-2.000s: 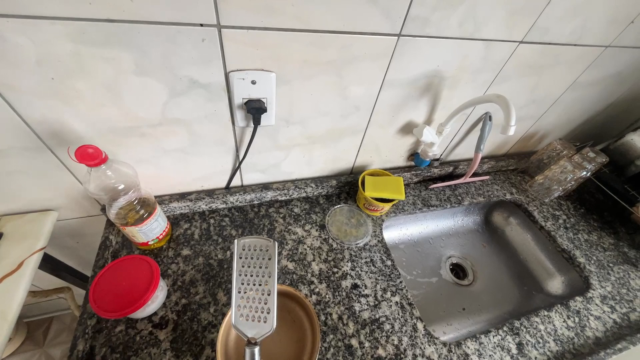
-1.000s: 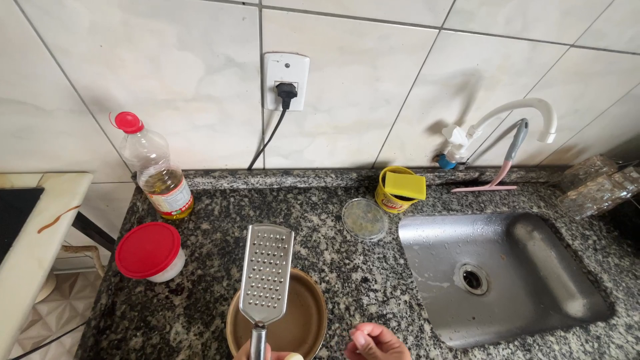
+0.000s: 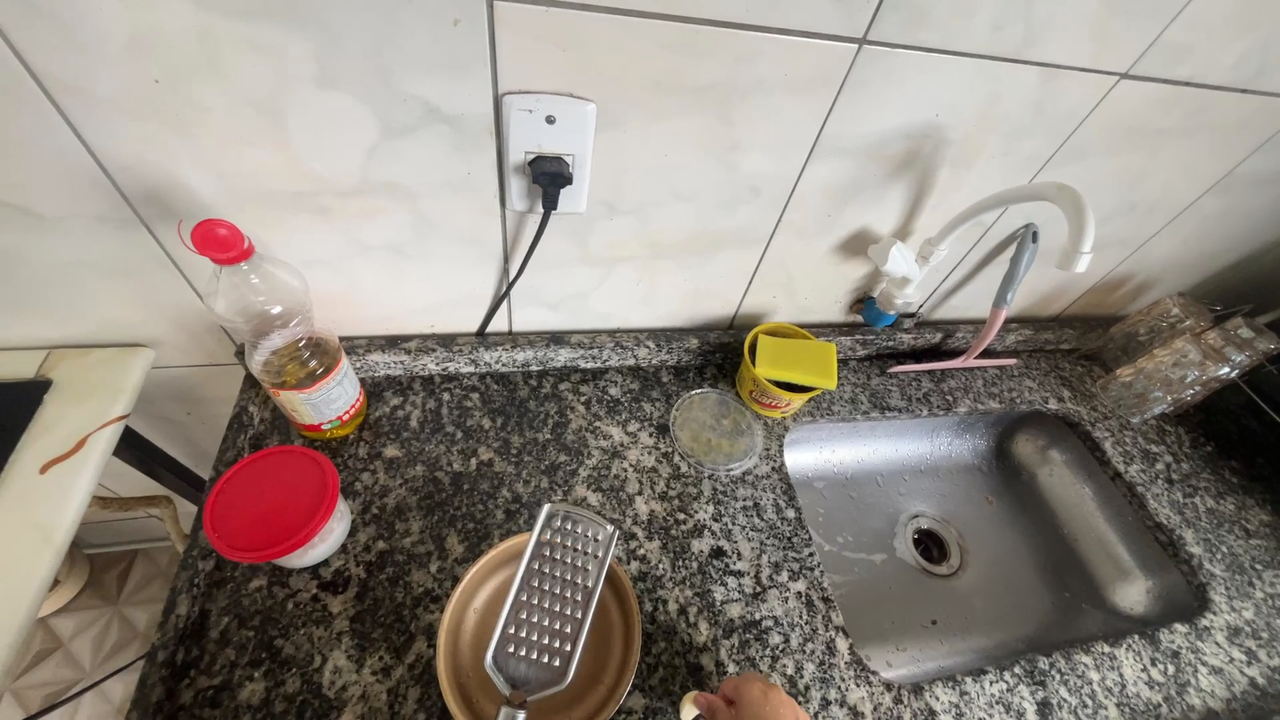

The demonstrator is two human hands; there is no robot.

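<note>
A metal hand grater (image 3: 556, 600) lies tilted over a tan round bowl or pan (image 3: 460, 620) at the bottom centre, its handle running out of the lower edge of the view. Just right of the bowl, my right hand (image 3: 750, 698) shows at the bottom edge, its fingers closed on a small pale piece (image 3: 690, 705), too little visible to name. My left hand is out of view. Left of the bowl stands a white tub with a red lid (image 3: 275, 505). Behind the tub is a plastic bottle of yellow oil (image 3: 318, 390) with a red cap.
A steel sink (image 3: 980, 540) is set in the granite counter at right, under a white faucet (image 3: 1020, 200). Near it are a yellow sponge (image 3: 795, 362) on a yellow tub, a clear round lid (image 3: 716, 430) and a pink squeegee (image 3: 970, 360). A stove edge (image 3: 80, 440) borders the left.
Both hands showed at the bottom a second ago; the left has left the view, and the right now holds the pale piece. The grater has tilted to the right.
</note>
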